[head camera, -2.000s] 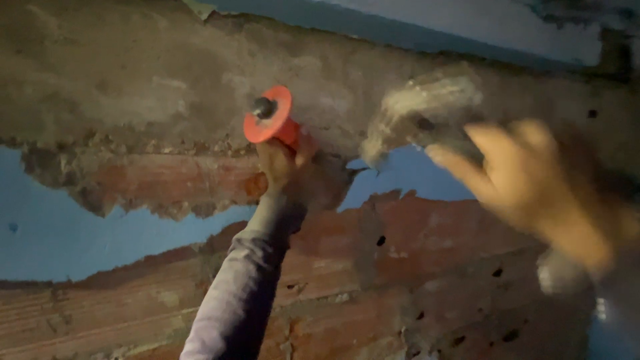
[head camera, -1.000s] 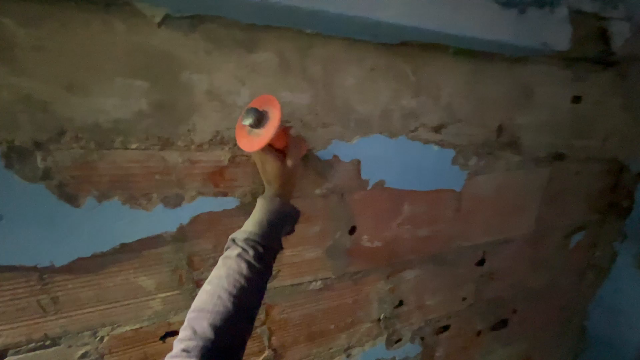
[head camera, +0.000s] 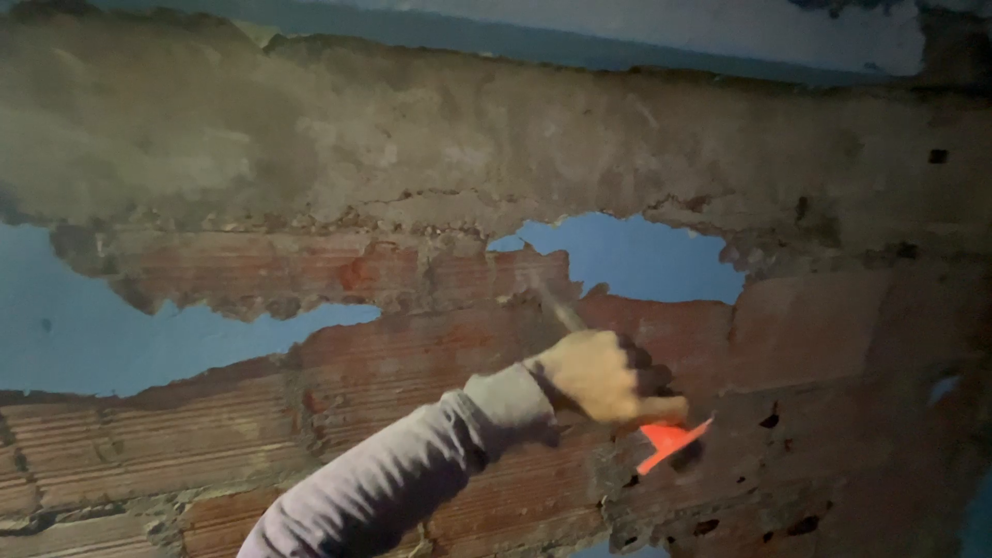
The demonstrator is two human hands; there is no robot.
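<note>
My left hand [head camera: 601,376], in a light long sleeve, is closed around a chisel. The chisel's orange hand guard [head camera: 670,444] sticks out below my fist at the lower right, and its metal shaft [head camera: 564,310] slants up and left toward the brick wall [head camera: 496,341]. The shaft's far end is blurred, so I cannot tell whether it touches the brick. Just above and right of my hand lies a patch of blue paint [head camera: 659,260] with ragged edges. My right hand is out of view.
Grey-brown plaster or concrete [head camera: 387,147] spans the wall above the bricks. A larger blue patch [head camera: 132,341] lies at the left, with broken edges. Several dark holes mark the brickwork at the lower right. A blue-grey painted band [head camera: 542,46] runs along the top.
My left hand has moved right and down with the chisel, whose guard now points down instead of up. My right hand, blurred beside a hammer-like tool two seconds ago, has left the view.
</note>
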